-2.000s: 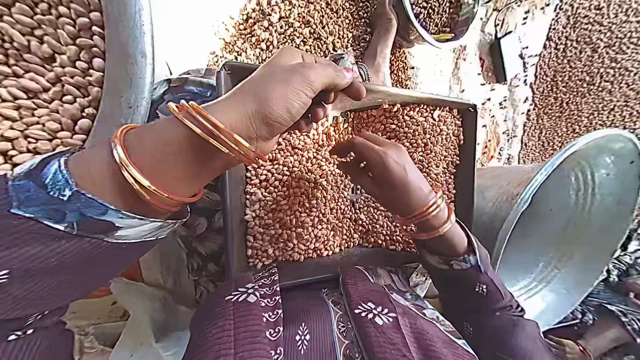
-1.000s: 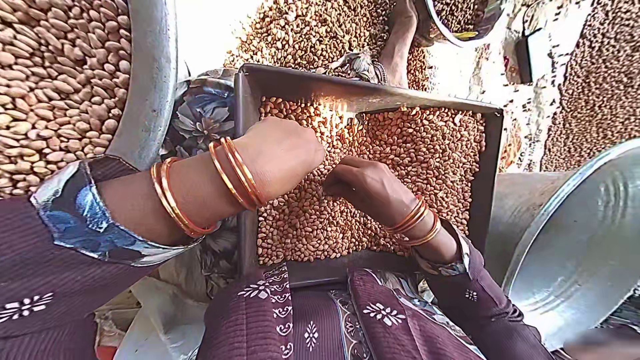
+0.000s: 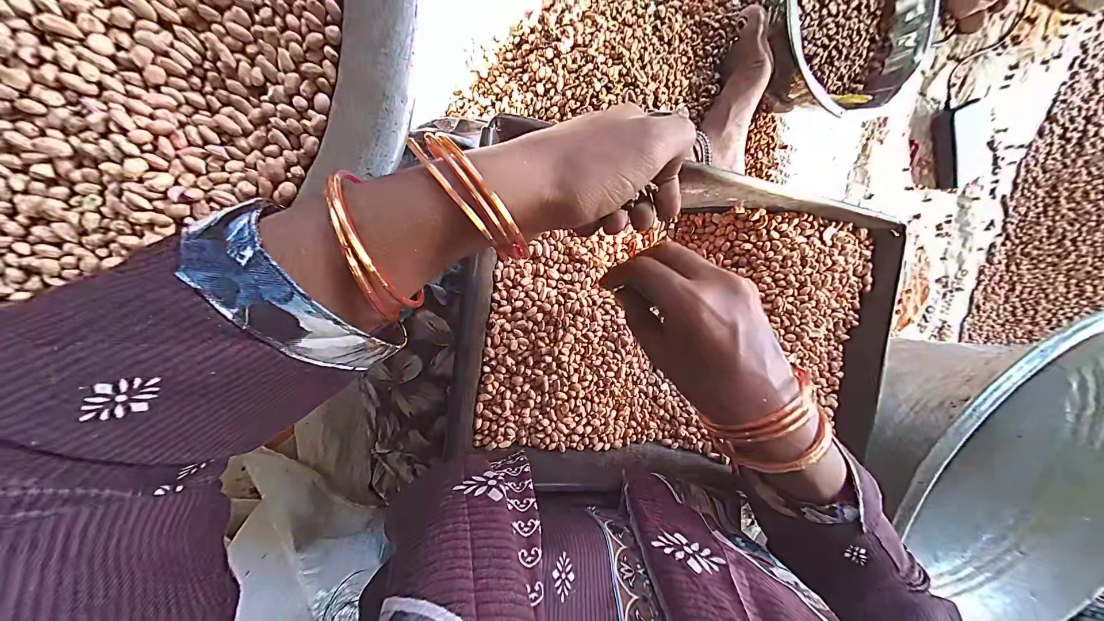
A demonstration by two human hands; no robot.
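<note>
A dark rectangular tray (image 3: 878, 328) rests at my lap with a layer of small reddish-brown nuts or seeds (image 3: 569, 371) in it. My left hand (image 3: 617, 168) hangs over the tray's far edge, its fingers curled down around some small dark pieces. Lower and to the right, my right hand (image 3: 699, 328) is just above the nuts, thumb and fingertips close together; whether anything is between them cannot be told. Both wrists wear orange and gold bangles.
A large metal basin (image 3: 366, 95) of nuts stands at the upper left. A wide metal vessel (image 3: 1018, 483) lies at the lower right. Beyond the tray are a bare foot (image 3: 742, 95), a heap of nuts (image 3: 595, 60), a metal container (image 3: 841, 52) and more spread nuts (image 3: 1044, 207).
My left hand has moved from over the nuts to above the tray's far edge, near where it was two seconds ago. My right hand stays low over the nuts.
</note>
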